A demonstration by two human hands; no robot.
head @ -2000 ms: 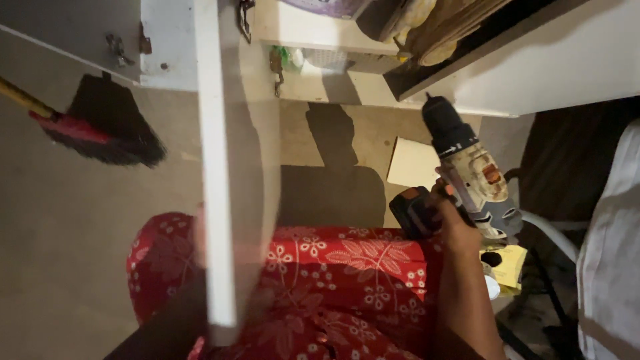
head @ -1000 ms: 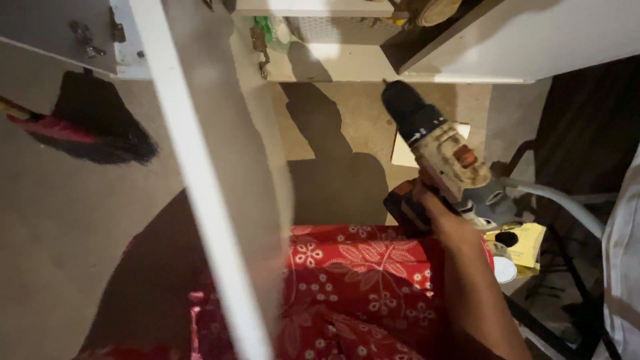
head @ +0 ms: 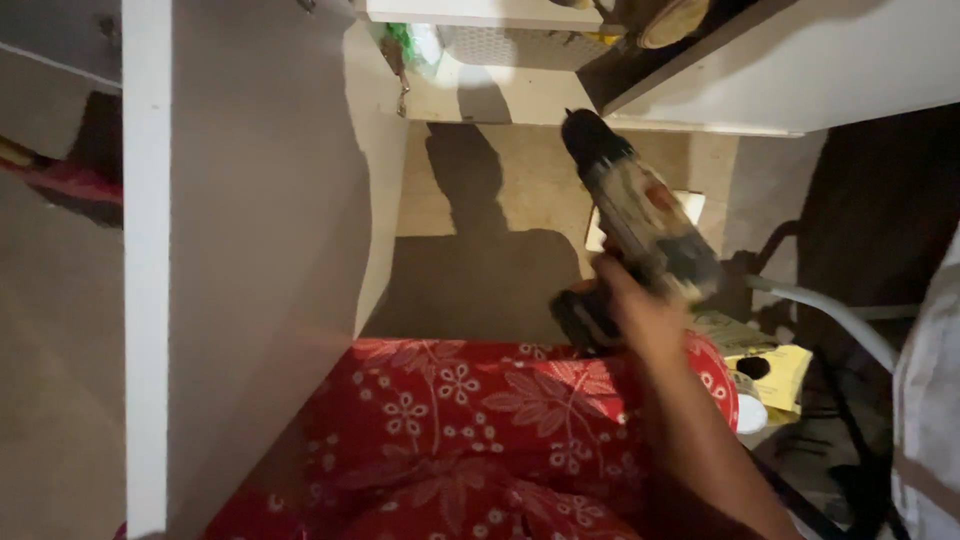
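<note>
My right hand (head: 637, 307) grips a cordless drill (head: 645, 210) by its handle, right of centre. The drill has a worn pale body and a black chuck, and its tip points up and left toward the cabinet's bottom edge (head: 495, 101). Its battery sits below, over the red floral cloth on my lap (head: 465, 420). A cabinet door (head: 262, 247) stands open at the left, with its white edge (head: 146, 285) toward me. A metal hinge (head: 403, 94) shows on the cabinet's left side. My left hand cannot be made out; the door hides that side.
Inside the cabinet are a green and clear plastic item (head: 420, 46) and a perforated basket (head: 517, 49). A broom (head: 75, 184) lies beyond the door. A pale flat piece (head: 690, 206) is on the floor behind the drill. Yellow packaging (head: 784, 375) and a grey hose (head: 832, 307) are at the right.
The door has swung and now stands more upright in view, covering part of the broom. The drill remains in my right hand, its tip still toward the cabinet. The view has moved closer.
</note>
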